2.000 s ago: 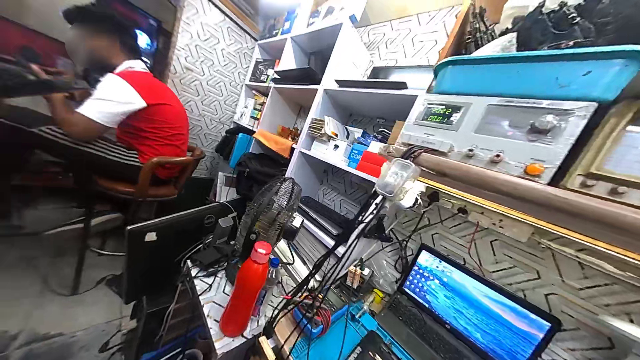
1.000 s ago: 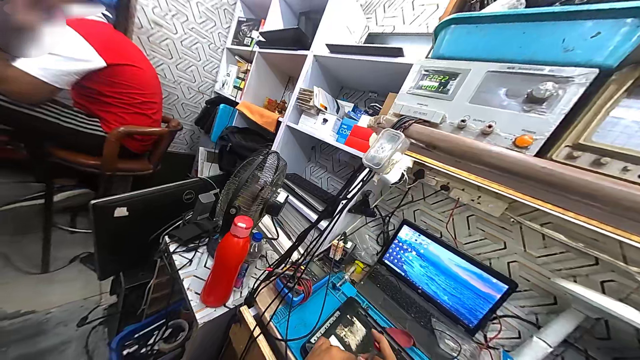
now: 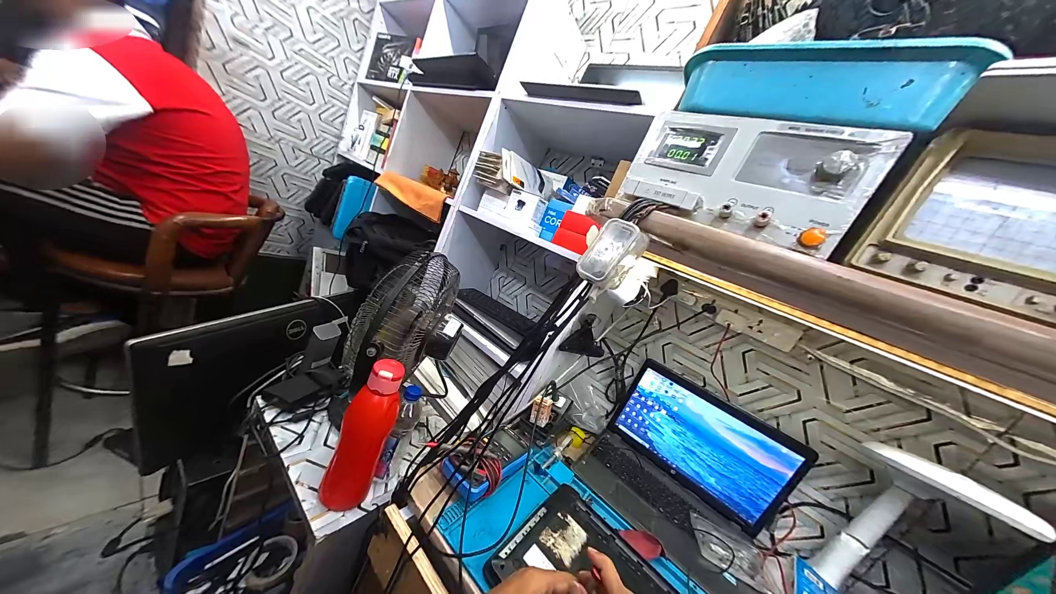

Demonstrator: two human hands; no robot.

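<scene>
At the bottom edge of the head view, my left hand (image 3: 538, 581) rests over the near part of a black laptop casing (image 3: 587, 536). Beside it, my right hand (image 3: 609, 572) has its fingers bent over the same casing, with a small reddish bit at the fingertips that is too small to name. The casing lies on a blue work mat (image 3: 493, 521) and carries a worn, pale patch. A dark red oval piece (image 3: 641, 544) lies on its right part. Both hands are cut off by the frame, so their grip is unclear.
An open laptop (image 3: 709, 445) stands behind the mat. Black cables (image 3: 503, 363) hang over the mat's left side. A red bottle (image 3: 363, 437), a fan (image 3: 402, 313) and a monitor (image 3: 231, 371) stand left. A power supply (image 3: 767, 181) sits on the shelf above. A person (image 3: 165, 140) sits far left.
Both hands have come into view at the casing; two seconds ago neither showed. The view has shifted, and more of the mat and casing is visible.
</scene>
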